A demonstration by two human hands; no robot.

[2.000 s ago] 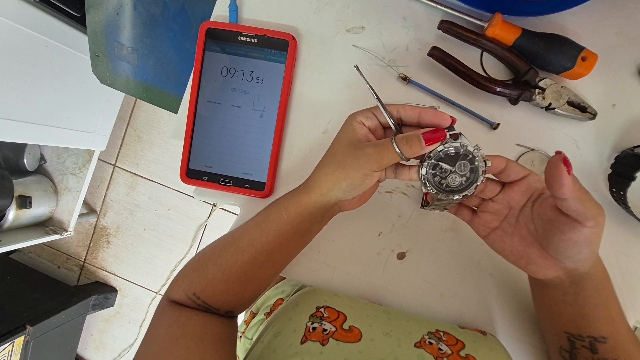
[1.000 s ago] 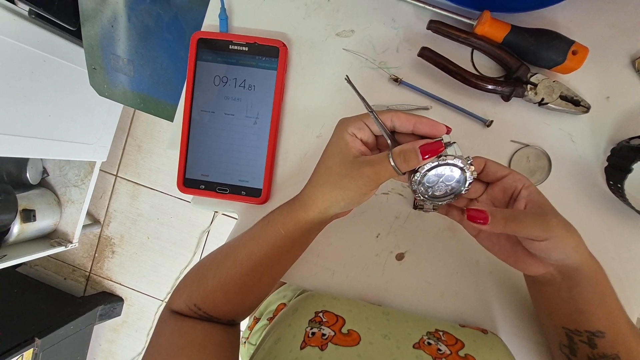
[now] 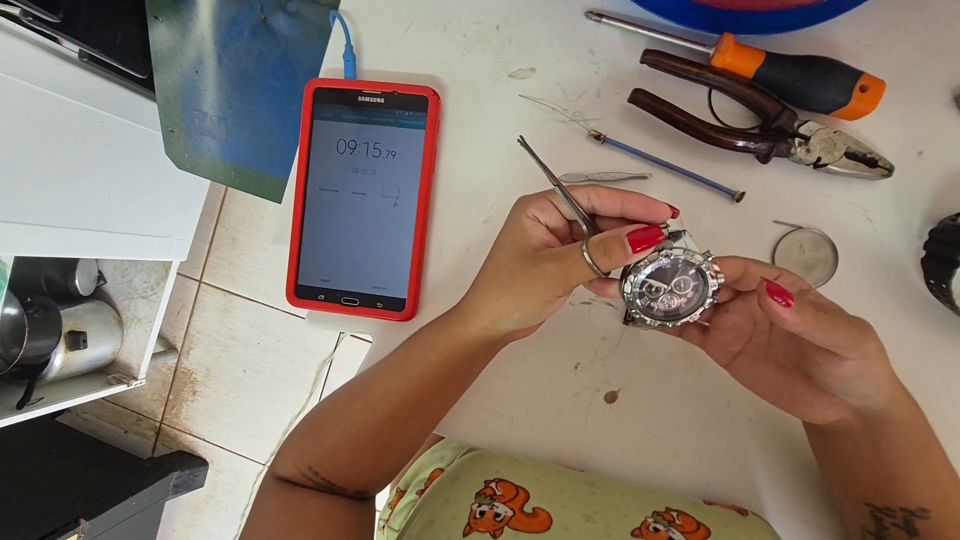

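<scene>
A metal wristwatch (image 3: 670, 288) with a dark dial faces up between my two hands. My left hand (image 3: 551, 251) pinches its bracelet at the upper end between thumb and fingers. Small metal scissors (image 3: 559, 184) also sit in that hand, a finger loop by the thumb and the narrow tips pointing up and left. My right hand (image 3: 787, 330) supports the watch from the right with its fingers at the case edge, the thumb raised off it. Part of the bracelet is hidden under the case and fingers. A round metal disc (image 3: 806, 257) lies just beyond my right hand.
A red-cased tablet (image 3: 364, 202) showing a running timer lies at the left. Farther back are tweezers (image 3: 607, 177), a thin blue rod (image 3: 667, 163), pliers (image 3: 780, 131), a screwdriver (image 3: 802, 71) and a blue container's rim (image 3: 750, 19). A black watch strap (image 3: 941, 262) lies at the right edge.
The watch has tilted, and its dial shows more clearly than one second ago. My right thumb has lifted from beside it. The scissors have stayed in my left hand.
</scene>
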